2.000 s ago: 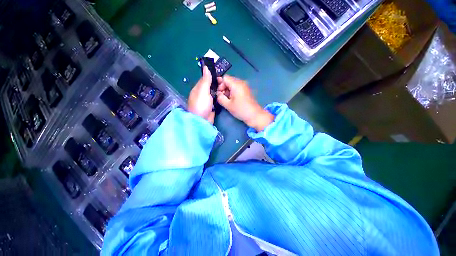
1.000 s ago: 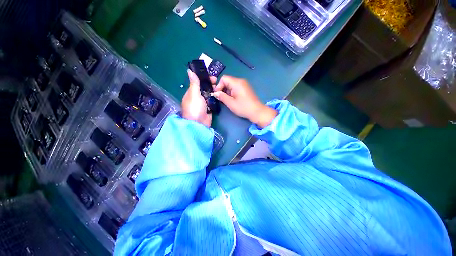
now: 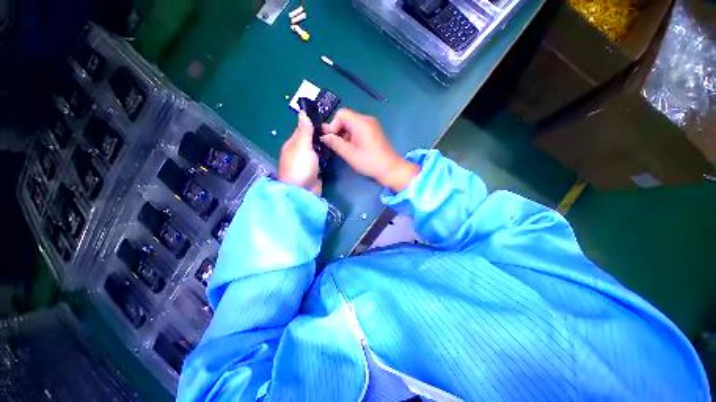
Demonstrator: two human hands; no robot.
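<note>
My left hand (image 3: pixel 300 161) is shut on a black phone (image 3: pixel 315 126), held tilted on edge above the green bench. My right hand (image 3: pixel 361 144) has its thumb and index finger pinched at the phone's right side; whether a small part sits between them cannot be told. A dark battery (image 3: pixel 327 102) with pale print lies on the bench just beyond the phone, touching or overlapping a white card (image 3: pixel 305 93). The phone's face is hidden by its tilt and my fingers.
Clear blister trays (image 3: pixel 169 271) with open-backed phones fill the left. Another tray (image 3: pixel 449 69) with keypad phones is at the top. A thin dark tool (image 3: pixel 355 78), pale cylinders (image 3: pixel 298 23) and tiny specks lie on the bench. Brown cartons (image 3: pixel 585 102) stand right of the bench edge.
The phone has turned from showing its broad side to edge-on, and my right fingers stay at it. The bench items and trays have shifted slightly left in view.
</note>
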